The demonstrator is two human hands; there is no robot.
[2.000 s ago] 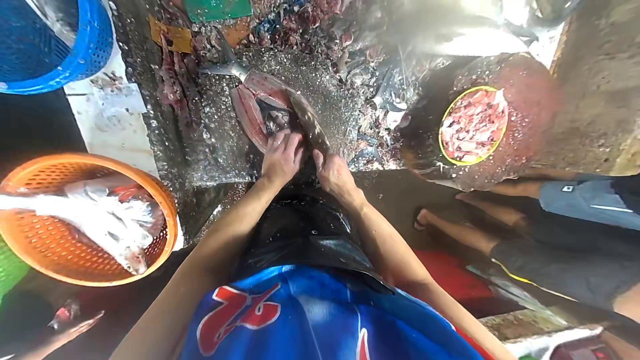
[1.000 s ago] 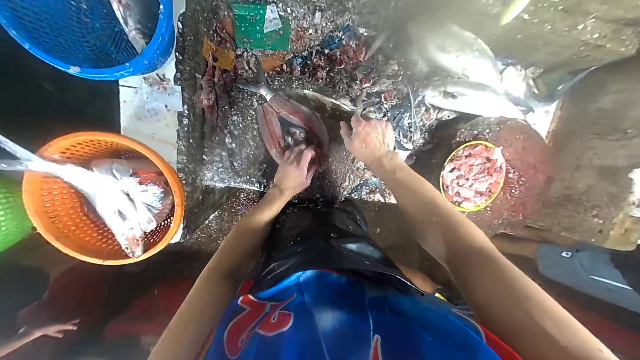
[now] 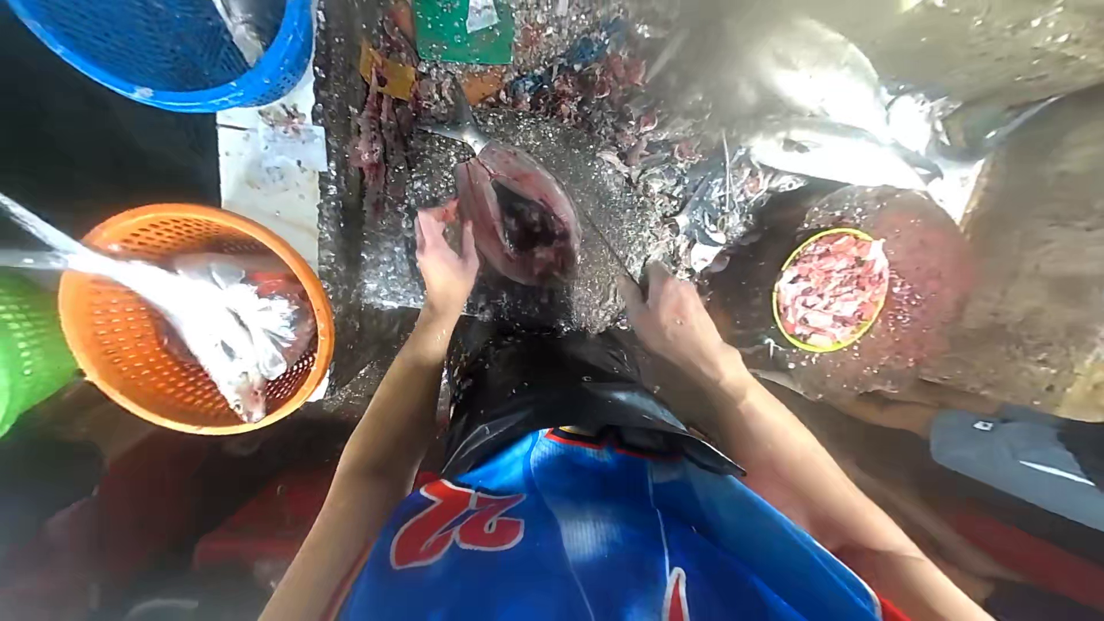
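A split, opened fish (image 3: 517,216) lies on the wet work surface with its tail pointing up and left and a dark cavity showing. My left hand (image 3: 446,250) is at the fish's left edge, fingers curled around a small reddish piece that is partly hidden. To the right of the fish, my right hand (image 3: 668,306) is closed around the handle of a knife, whose thin blade (image 3: 604,246) slants up and left beside the fish's flank.
At left stand an orange plastic basket (image 3: 116,379) holding fish, a blue basket (image 3: 155,95) and a green one (image 3: 30,345). Fish scraps (image 3: 604,78) litter the far side. At right are whole fish (image 3: 828,147) and a yellow-rimmed container (image 3: 776,302) of cut pieces. Another person's legs show at right.
Two seconds ago both my hands were at the fish's near end; the right has since moved away to the right. My left hand has left the fish's middle for its left edge.
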